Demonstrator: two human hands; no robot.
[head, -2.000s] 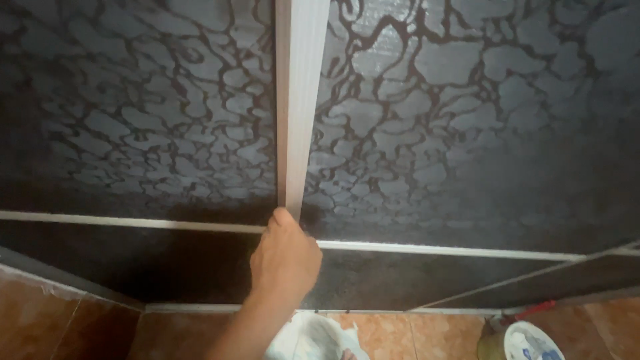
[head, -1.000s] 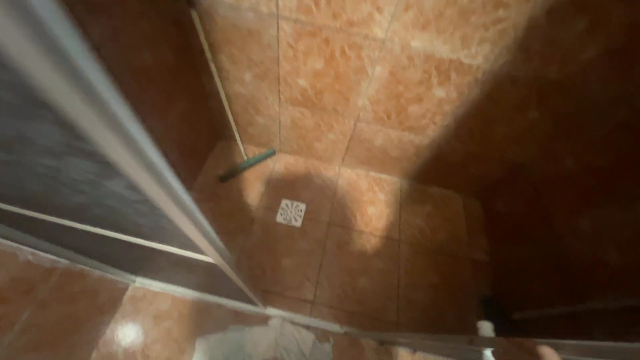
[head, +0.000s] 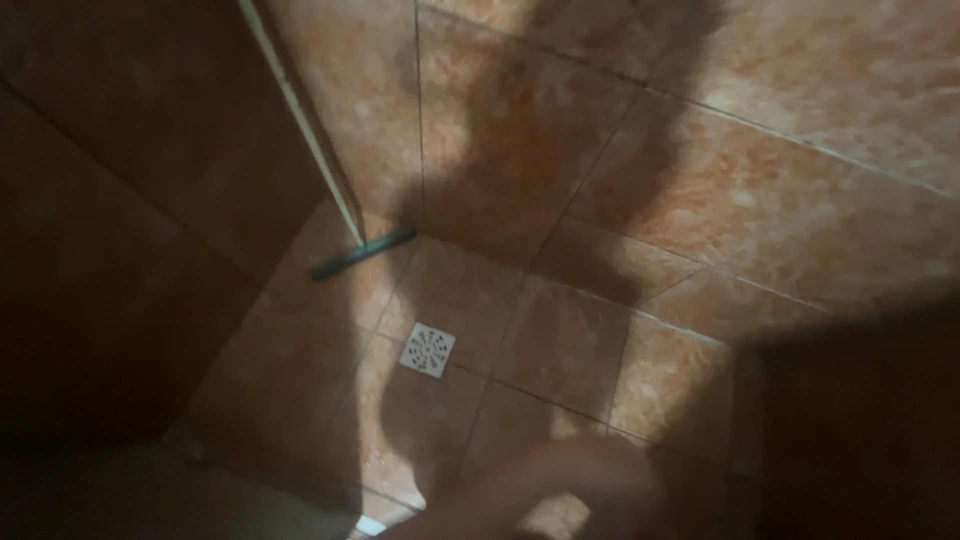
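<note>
A blurred, shadowed bare limb crosses the bottom centre of the head view from the lower left. It seems to be my left arm, with my left hand (head: 615,469) bent at its right end. The fingers cannot be made out, nor whether they hold anything. My right hand is not in view. Beyond the limb, a square white drain cover (head: 427,350) with patterned holes lies in the tiled floor (head: 555,352). Up and left of the drain, a floor squeegee (head: 364,253) with a dark green head and a long pale handle (head: 300,120) stands near the corner.
Orange-brown marbled tile walls (head: 810,202) rise behind and at both sides of the floor. A dark wall (head: 127,247) stands at the left. Large shadows fall across floor and wall. A small white thing (head: 370,525) shows at the bottom edge.
The view has swung from the dark patterned panels to the tiled shower floor and moved closer to it. The hand earlier on the pale vertical frame strip is no longer there; a blurred limb now shows low in view.
</note>
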